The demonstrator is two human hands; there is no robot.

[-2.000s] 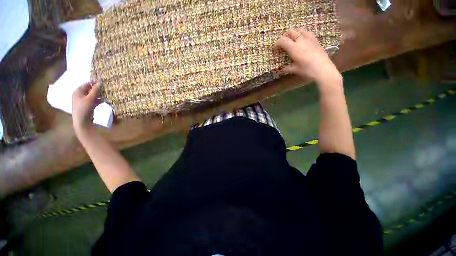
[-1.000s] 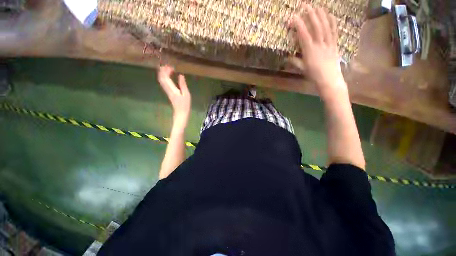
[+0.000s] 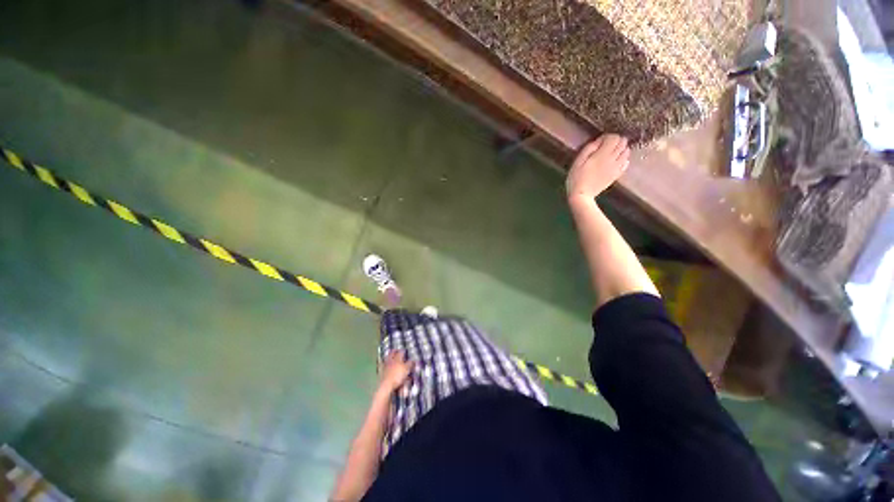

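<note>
The stack of tan-brown tweed pieces (image 3: pixel 608 59) lies on the brown wooden table (image 3: pixel 706 201) at the upper right, cut off by the top edge. Its thick, darker frayed side faces me. My right hand (image 3: pixel 598 167) is at the stack's lower edge, over the table's rim. Its fingertips touch the side of the stack, and whether they grip it cannot be told. My left hand (image 3: pixel 395 373) is low, against the checked cloth at my waist. Its fingers are small and partly blurred.
A silver metal tool (image 3: pixel 741 132) lies right of the stack, with a grey metal block (image 3: pixel 760 45) above it. Dark frayed bundles (image 3: pixel 823 123) and white paper (image 3: pixel 869 90) are at far right. The green floor (image 3: pixel 245 196) has yellow-black tape. A brown box-like shape sits under the table.
The view has turned, and the stack now shows at upper right with its side visible. My right hand has gone from the stack's top to its lower edge. My left hand has dropped to my waist.
</note>
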